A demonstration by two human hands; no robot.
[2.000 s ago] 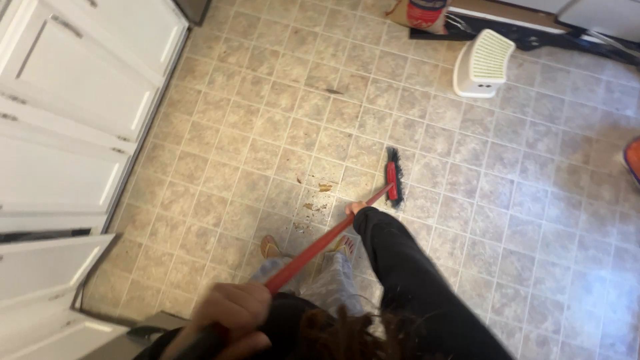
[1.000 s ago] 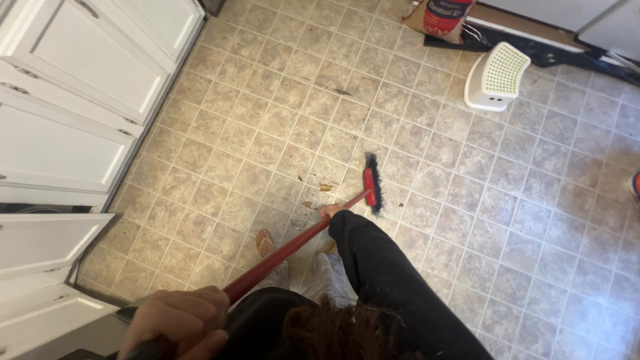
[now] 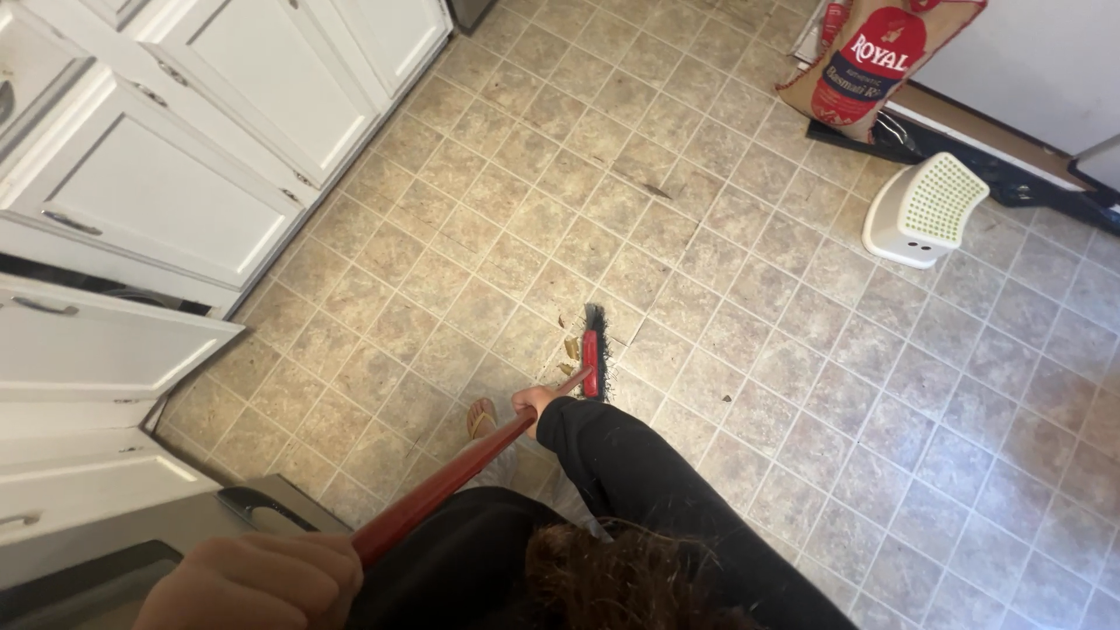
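My left hand point(image 3: 254, 579) grips the upper end of a red broom handle point(image 3: 437, 481) at the lower left. Farther down the same handle, my right hand point(image 3: 535, 402) is closed around it, below a black sleeve. The broom's red head point(image 3: 591, 360), with dark bristles, rests on the tiled floor. Brown scraps of debris point(image 3: 571, 348) lie just left of the bristles, and a small dark bit point(image 3: 727, 399) lies off to the right. A sandaled foot point(image 3: 480, 418) shows left of my right hand.
White cabinets point(image 3: 166, 184) line the left side, one door point(image 3: 105, 341) standing ajar. A white step stool point(image 3: 927, 210) with green dots is at the right, near a basmati rice bag point(image 3: 862, 74). A dark flat scrap point(image 3: 656, 191) lies on the upper floor.
The broom head has moved left across the floor, up against the brown debris. Both hands have kept hold of the handle.
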